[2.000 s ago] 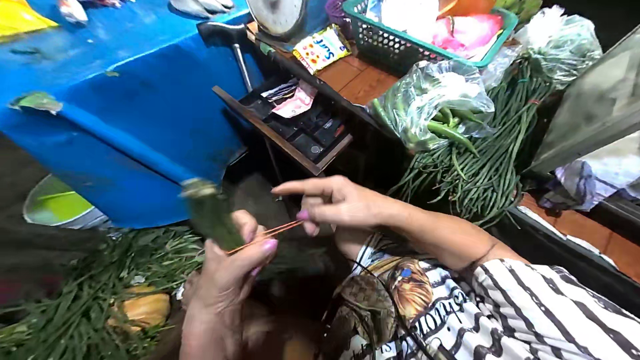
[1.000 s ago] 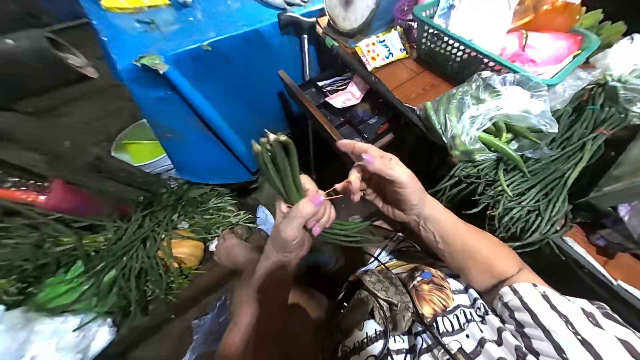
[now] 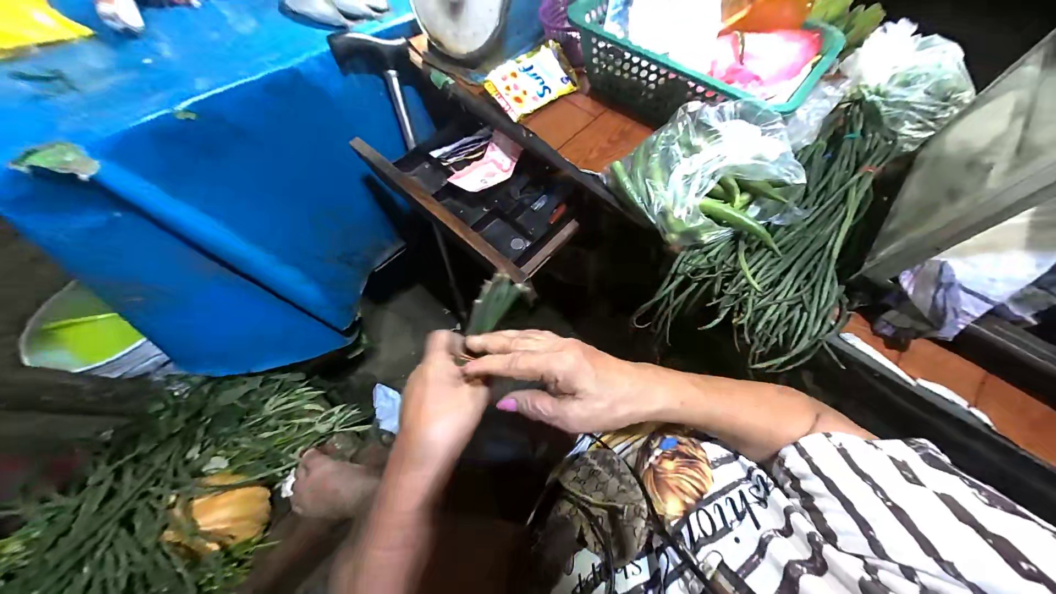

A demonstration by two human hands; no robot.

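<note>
My left hand (image 3: 441, 388), blurred, is closed around a small bundle of green pods, perhaps okra (image 3: 497, 304), whose stem ends point up past my fingers. My right hand (image 3: 549, 375) lies against the left one at the bundle, with its fingers extended and the pink-nailed thumb apart. A trace of an orange rubber band shows where the hands meet; how it sits on the bundle is hidden. Above the hands stands a pulled-out wooden drawer (image 3: 441, 210) with dark compartments, some paper notes and small items.
On the right, long green beans (image 3: 792, 272) hang beneath a clear plastic bag of green vegetables (image 3: 709, 177). A green basket (image 3: 635, 74) and a yellow Surf packet (image 3: 532, 80) lie on the tiled counter. A blue-covered table (image 3: 247, 198) stands left, above leafy greens (image 3: 132, 487) and a cut squash (image 3: 231, 510).
The orange rubber band, stretched between my hands two seconds ago, now barely shows. My right hand has come against my left at the bundle. The view has swung.
</note>
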